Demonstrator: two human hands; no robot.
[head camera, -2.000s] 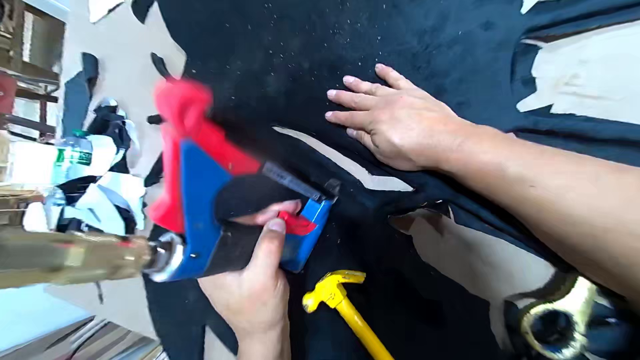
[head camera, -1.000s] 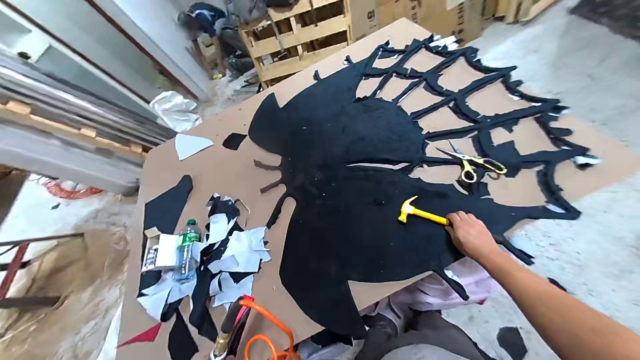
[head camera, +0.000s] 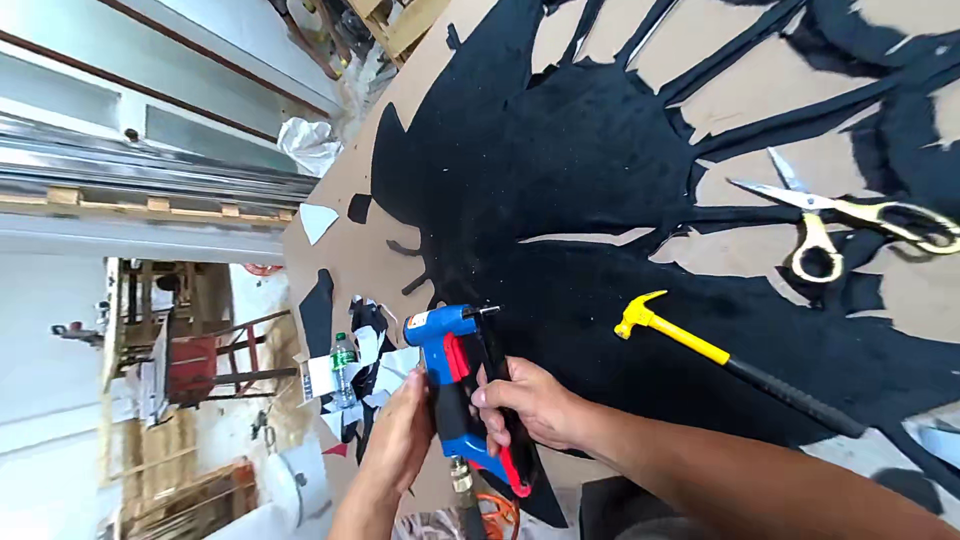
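A blue, black and red pneumatic nail or staple gun (head camera: 454, 390) is held upright over the near edge of the black fabric. My left hand (head camera: 401, 431) grips its handle from the left. My right hand (head camera: 525, 401) has its fingers around the gun's black magazine part on the right side. An air hose coupling (head camera: 461, 476) joins the gun's base. The large black fabric piece (head camera: 592, 157) lies on a brown board. On it, right of the gun, rests a yellow claw hammer (head camera: 686, 341) with a black grip. Farther right lie open scissors (head camera: 821, 206) with yellow handles.
Left on the board (head camera: 390, 236) are fabric scraps (head camera: 319, 307), white pieces (head camera: 319, 221) and a plastic bottle (head camera: 343, 367). An orange hose (head camera: 501, 514) runs at the bottom edge. Metal lengths (head camera: 150, 172), a red stand (head camera: 191, 367) and a wooden pallet (head camera: 405, 26) stand beyond.
My right hand has let go of the hammer, which it touched one second ago, and now holds the gun with my left hand. The view has shifted closer to the board.
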